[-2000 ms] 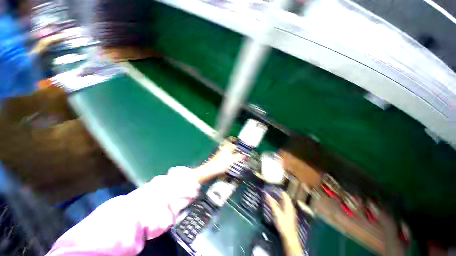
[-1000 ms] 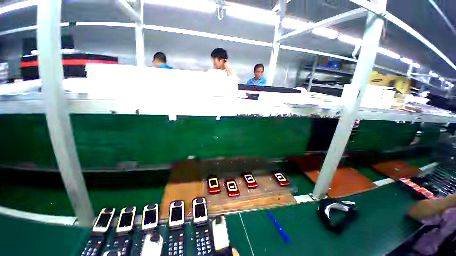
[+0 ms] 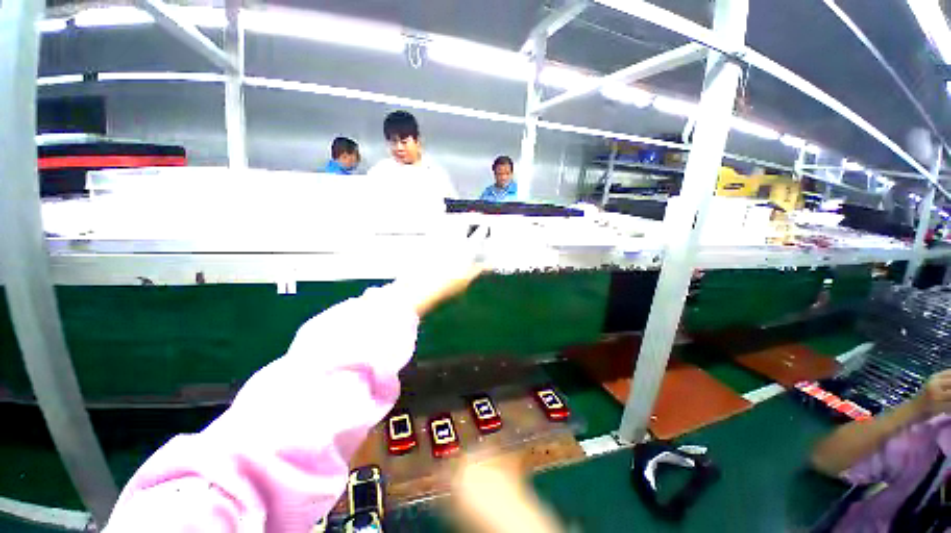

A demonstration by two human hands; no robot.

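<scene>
My left arm in a pink sleeve reaches up and forward to the white shelf edge. My left hand (image 3: 455, 279) is washed out by glare there, beside a small dark mark; its fingers and any hold cannot be made out. My right hand (image 3: 492, 498) is a blur at the bottom centre, over the bench; whether it holds anything cannot be told. An open flip phone (image 3: 365, 489) shows below my sleeve, cut off by the bottom edge. Several red flip phones (image 3: 444, 434) lie in a row on the brown board (image 3: 542, 446).
A black curved object (image 3: 673, 481) with white marks lies on the green bench (image 3: 756, 463). A slanting metal post (image 3: 667, 281) stands behind it. Another person's arm (image 3: 871, 437) is at the right. Several people are beyond the bright shelf (image 3: 209, 250).
My left arm has come into view and reaches up to the shelf. My right hand shows more, as a blur. The open phone row is now mostly out of view or covered.
</scene>
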